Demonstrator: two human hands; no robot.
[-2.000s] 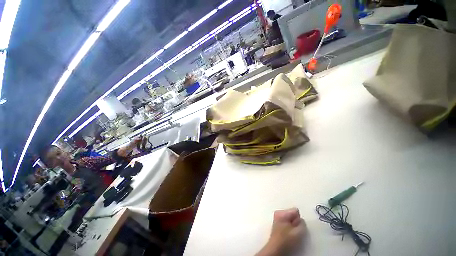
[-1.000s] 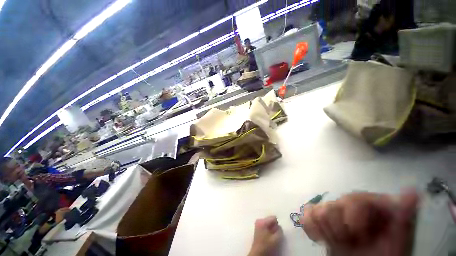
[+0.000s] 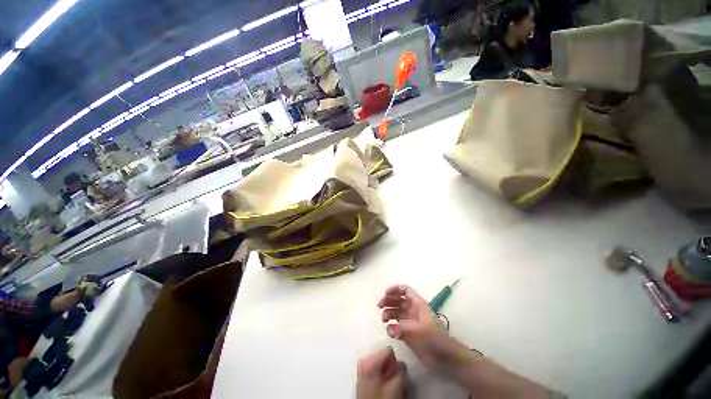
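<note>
My right hand (image 3: 413, 319) is above the white table (image 3: 312, 335), its palm up and fingers spread and slightly curled, holding nothing visible. My left hand (image 3: 381, 374) is at the bottom edge, just below it, closed in a loose fist; nothing shows in it. A green-handled pointed tool (image 3: 442, 297) lies on the table just right of my right hand, its metal tip pointing up and right. Dark cord (image 3: 443, 319) shows beside it, mostly hidden by my right hand and forearm.
A pile of beige bags with yellow edging (image 3: 304, 210) stands at the table's left edge. More bags (image 3: 518, 136) lie at the back right. A hammer (image 3: 620, 260), pink tube (image 3: 661, 301) and red can (image 3: 690, 273) are at right. An open box (image 3: 183, 335) is left. A person (image 3: 508, 43) sits behind.
The view has turned right, showing the hammer, tube and can. My right hand has come in and moved left beside my left hand, its fingers now spread. The tool and cord still lie on the table.
</note>
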